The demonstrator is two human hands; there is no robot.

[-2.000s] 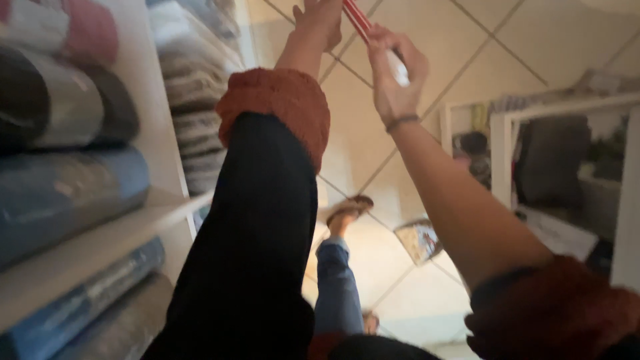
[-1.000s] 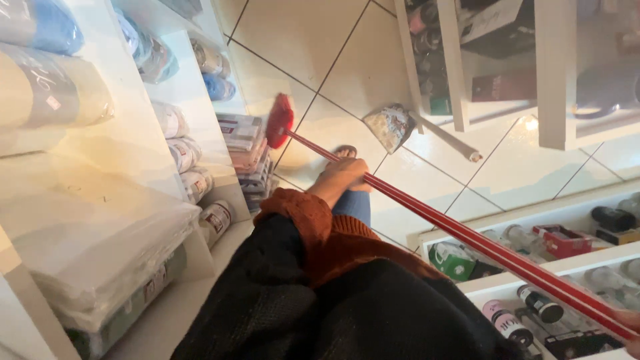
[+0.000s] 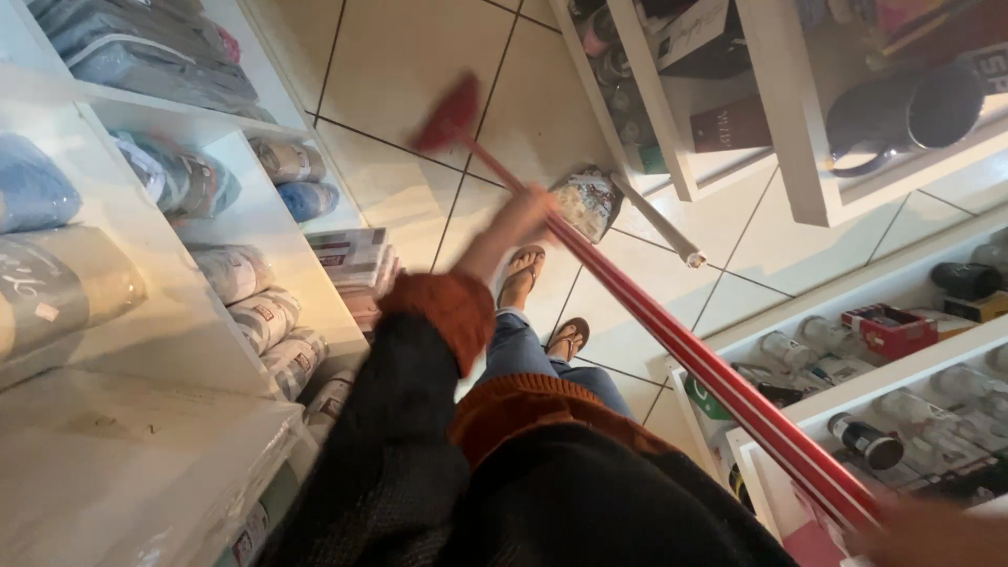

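A red broom's striped handle runs diagonally from the upper middle to the lower right. Its red head, blurred, is over the floor tiles at the top. My left hand is closed around the handle near the head. At the bottom right edge, my right hand is on the upper end of the handle, blurred and partly cut off. Just right of my left hand, a dustpan holding light debris lies on the tiles, with its pale handle pointing right.
On the left, white shelves hold rolled and bagged textiles; folded packages are stacked low beside them. White shelves at the right carry mugs and boxes, with glassware and a red box lower down. My sandalled feet stand near the dustpan.
The broom head has moved from beside the stacked packages on the left out over the open tiles. My right hand, near the top two seconds ago, is at the lower right edge. The view has shifted strongly.
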